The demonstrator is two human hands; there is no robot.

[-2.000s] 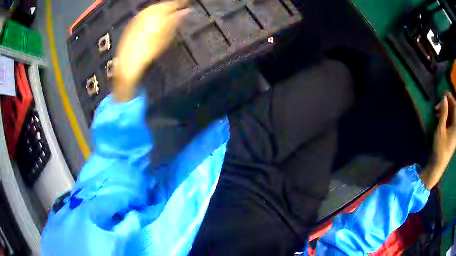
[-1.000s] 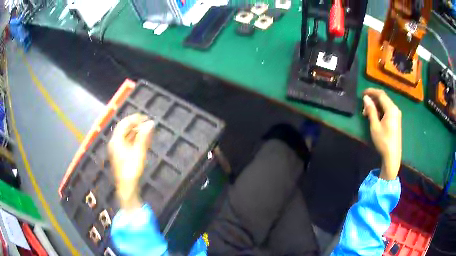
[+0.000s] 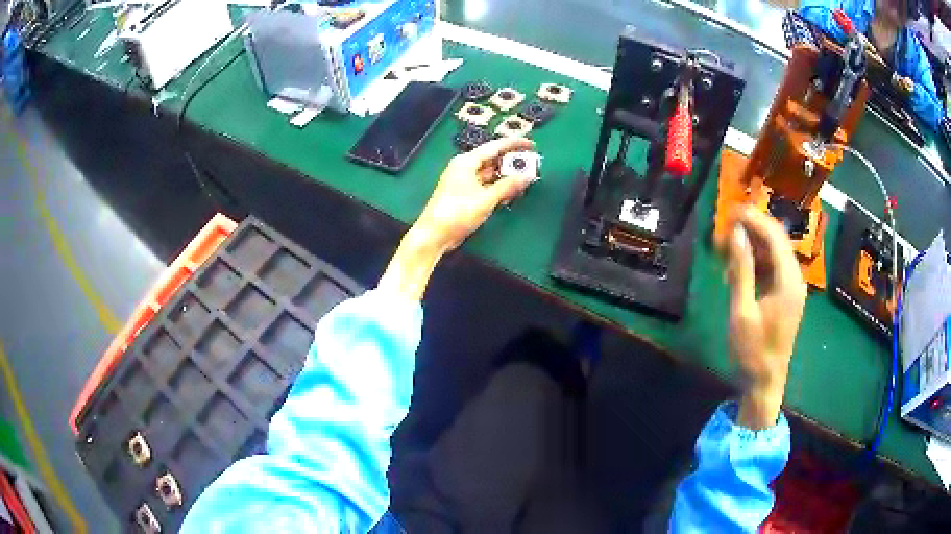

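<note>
My left hand (image 3: 469,193) holds a small square module (image 3: 519,165), white with a dark round centre, between thumb and fingers above the green bench, left of the black toggle press fixture (image 3: 667,115). Another pale square module (image 3: 638,215) sits in the fixture, above its coppery nest (image 3: 633,246). The fixture's red handle (image 3: 680,136) hangs in front of the frame. My right hand (image 3: 766,287) is right of the fixture's base, in front of the orange press, slightly blurred, fingers apart, with nothing seen in it.
Tan and black squares (image 3: 507,99) lie beside a black slab (image 3: 405,126). An orange press fixture (image 3: 803,156) and a low black-and-orange fixture (image 3: 871,266) stand at right. The black foam tray (image 3: 224,344) is low at left with several modules. A blue cable (image 3: 894,365) hangs at right.
The view has swung up to the bench. My left hand has moved from over the foam tray to the bench, where the module now shows in its fingers. My right hand stays near the fixtures.
</note>
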